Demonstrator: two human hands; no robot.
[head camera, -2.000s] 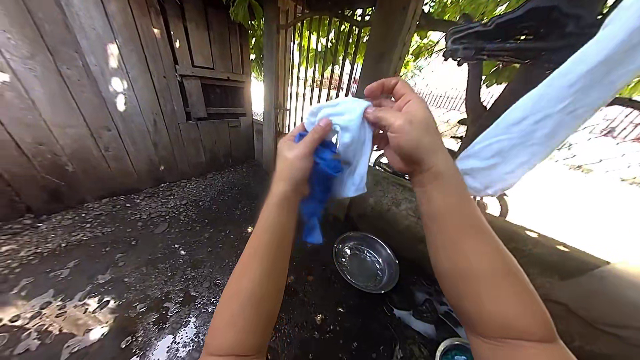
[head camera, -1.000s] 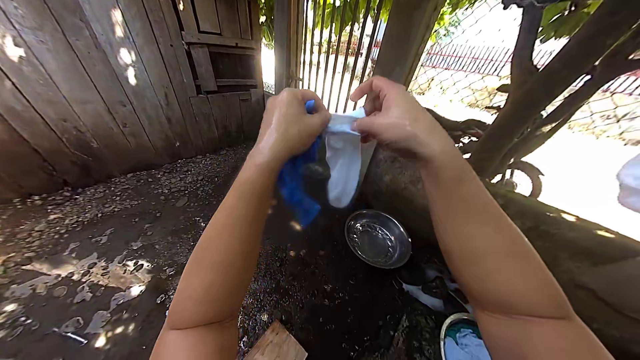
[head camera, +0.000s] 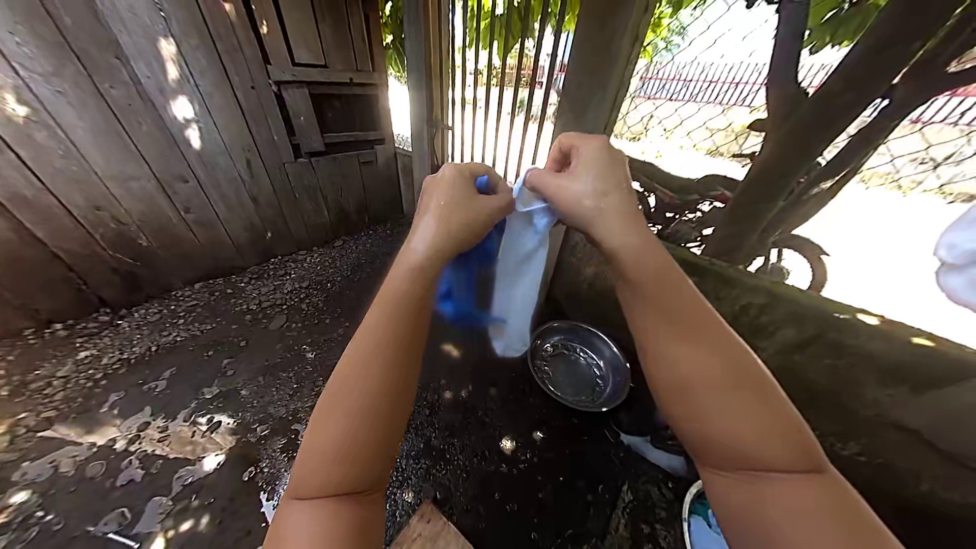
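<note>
A white sock (head camera: 520, 282) hangs upright, its top pinched by my right hand (head camera: 585, 183) and touched by the fingertips of my left hand (head camera: 460, 206). My left hand also grips a blue cloth (head camera: 467, 286), which dangles to the left of the sock and is partly hidden by my wrist; a bit of blue shows above my thumb. Both hands are raised close together. Below and right of the sock, a round metal basin (head camera: 578, 366) holding clear liquid rests on the dark wet ground.
A wooden plank wall (head camera: 152, 137) stands at left, a barred gate (head camera: 503, 91) ahead. A low wall (head camera: 801, 335) runs along the right, with a tree trunk (head camera: 793, 145) and a wheel (head camera: 801, 263) beyond. A second basin (head camera: 688, 507) and a wooden board (head camera: 431, 530) are at the bottom.
The white cloth was bunched between my hands two seconds ago; it now hangs at full length as a sock. The blue cloth stays with my left hand. The view has shifted somewhat.
</note>
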